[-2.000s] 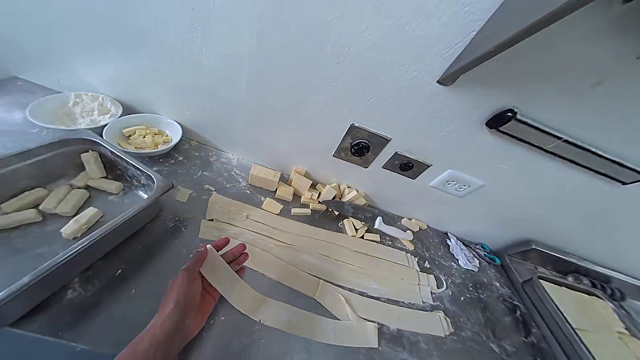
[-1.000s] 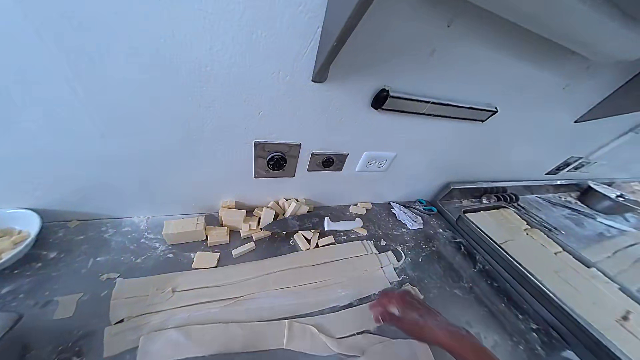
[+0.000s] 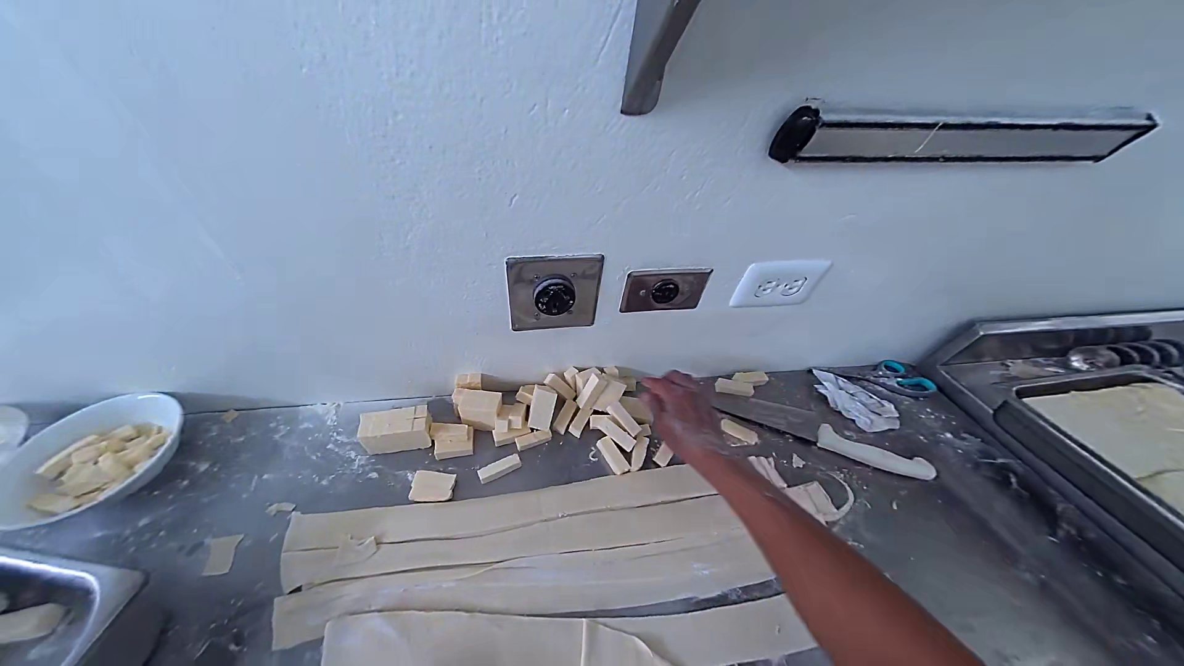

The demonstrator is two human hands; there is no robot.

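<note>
My right hand (image 3: 683,413) reaches over the dough to the right end of a pile of pale cheese sticks (image 3: 543,407) by the wall; its fingers are bent, and whether they grip a stick cannot be told. Under my forearm, long flat dough strips (image 3: 518,536) lie side by side on the floured metal counter. Just right of the hand rests a knife with a white handle (image 3: 874,453), its blade pointing toward the pile. A cheese block (image 3: 395,429) stands at the pile's left. My left hand is out of view.
A white bowl of cheese pieces (image 3: 163,416) stands at the left, above the corner of a metal pan (image 3: 111,578). Crumpled paper (image 3: 860,402) and teal-handled scissors (image 3: 911,381) lie right of the knife. A tray of flat dough (image 3: 1110,430) is at the far right.
The left hand, seen earlier lifting a strip's end, has left view. My right hand has moved from the strips' right end to the cheese pile. The view has swung right, then partly back left.
</note>
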